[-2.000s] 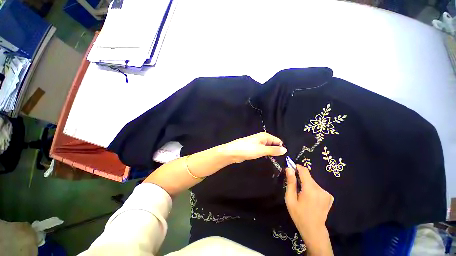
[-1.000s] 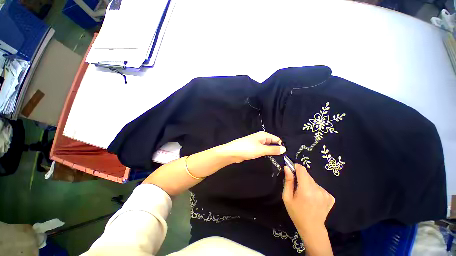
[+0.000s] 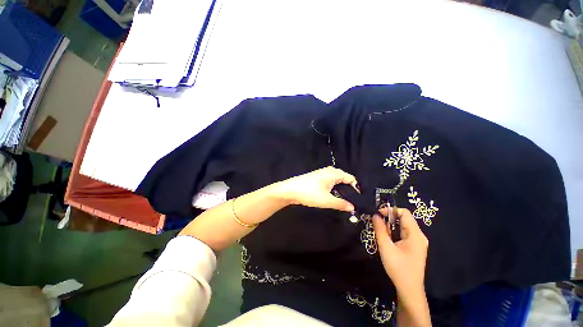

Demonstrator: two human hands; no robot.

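The black garment lies spread over the white table's near part, its collar towards the far side. Pale gold embroidery shows on the chest. My left hand is at the front opening with a bunched fold of the black cloth between thumb and fingers. My right hand is just right of it, holding small silvery thread snips, partly hidden by the fingers. Both hands are over the embroidered front. No loose thread can be made out.
A clipboard of papers lies at the table's far left. An orange-red crate stands under the left edge. A blue crate is at the lower right. Blue bins and papers are at the far left.
My left thumb and fingers have spread apart around the cloth. My right hand has moved slightly right, and the snips have turned more upright. The cloth at the opening has shifted, showing a lower flower motif.
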